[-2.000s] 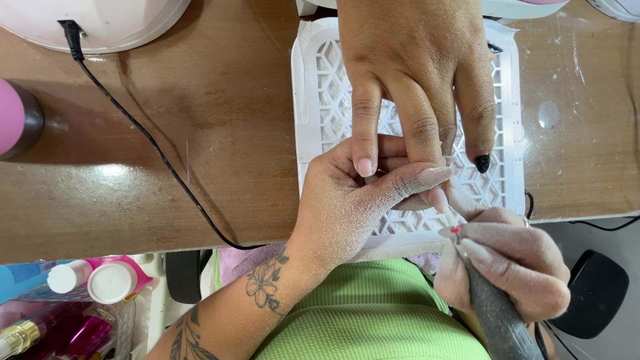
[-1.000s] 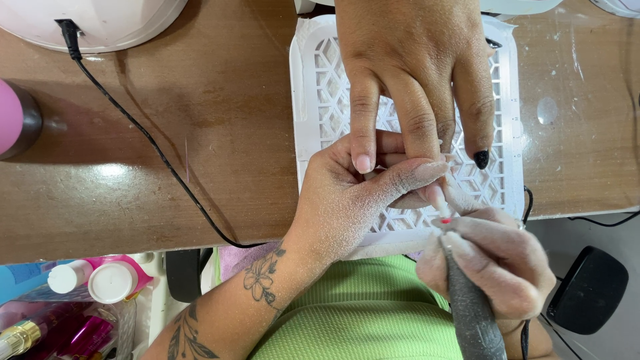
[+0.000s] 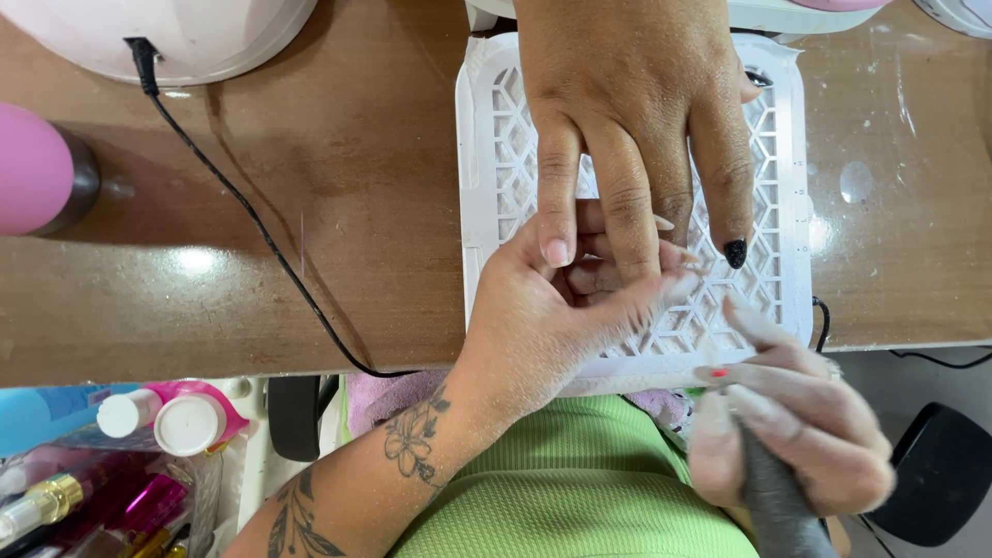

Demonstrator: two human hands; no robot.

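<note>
Another person's hand [image 3: 620,85] reaches in from the top, palm down, over a white nail dust collector [image 3: 480,302] with a patterned grille. Its index finger bears a black glittery nail [image 3: 735,253]; the nail at the far left finger [image 3: 557,253] is uncoloured. My left hand [image 3: 542,310], dusty and tattooed at the wrist, holds one of that hand's middle fingers between thumb and fingers. My right hand [image 3: 798,426], coated in white dust, grips a grey electric nail drill [image 3: 779,488] pen-fashion near the collector's lower right corner. The drill's tip is blurred and stands apart from the held finger.
A white device [image 3: 194,39] with a black cable [image 3: 256,225] stands at the upper left. A pink container [image 3: 35,170] is at the left edge. Bottles with white caps [image 3: 190,425] fill a holder at the lower left. A black object [image 3: 938,473] lies at the lower right.
My right hand and the drill have moved away from the held finger, to the right and down. My left thumb has shifted and is blurred. The other person's hand stays over the collector.
</note>
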